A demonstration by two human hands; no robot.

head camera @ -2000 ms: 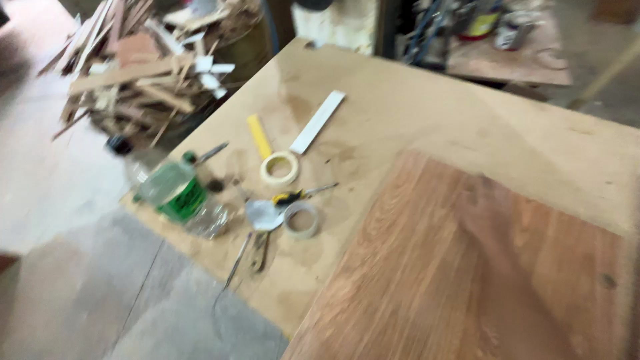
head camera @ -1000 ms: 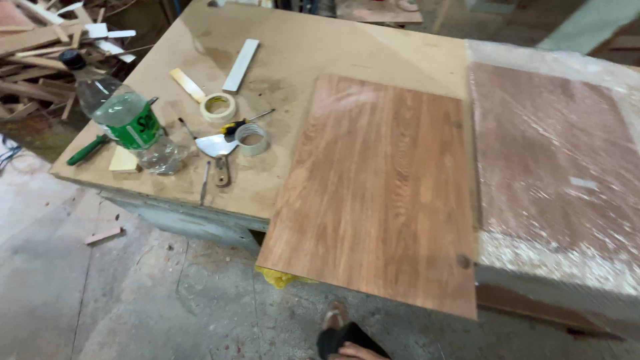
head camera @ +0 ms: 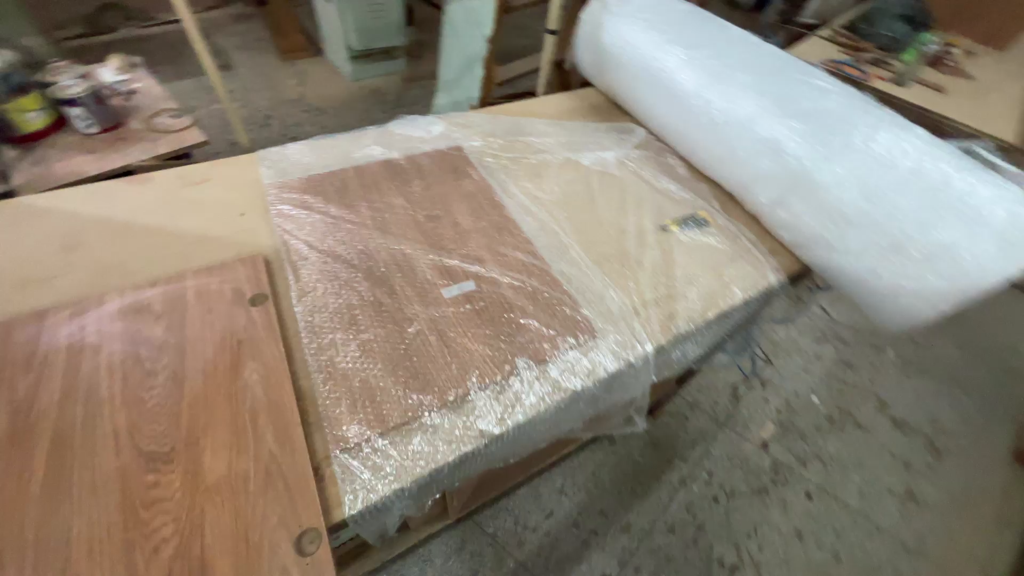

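Observation:
Neither my left hand nor my right hand shows in the view now. A wood-grain panel [head camera: 160, 424] lies at the lower left on the workbench, with two round holes near its right edge. To its right, a sheet of clear bubble wrap [head camera: 560, 364] covers a second wood-grain panel [head camera: 416, 264] and hangs over the bench's front edge. A small pale strip [head camera: 458, 289] lies on the covered panel. A large roll of bubble wrap [head camera: 784, 144] rests across the right end of the bench. Near the roll, a small yellow and dark object [head camera: 688, 222] lies on or under the wrap.
The plywood benchtop [head camera: 144, 212] shows behind the bare panel. Paint cans [head camera: 84, 104] stand on a low board [head camera: 160, 132] at the upper left. Another table [head camera: 980, 92] with tools is at the upper right. Concrete floor [head camera: 720, 488] runs along the bench's front.
The view has swung far to the right, from the tape rolls, putty knife and bottle to the bubble wrap. The hand over the bare panel two seconds ago is out of view.

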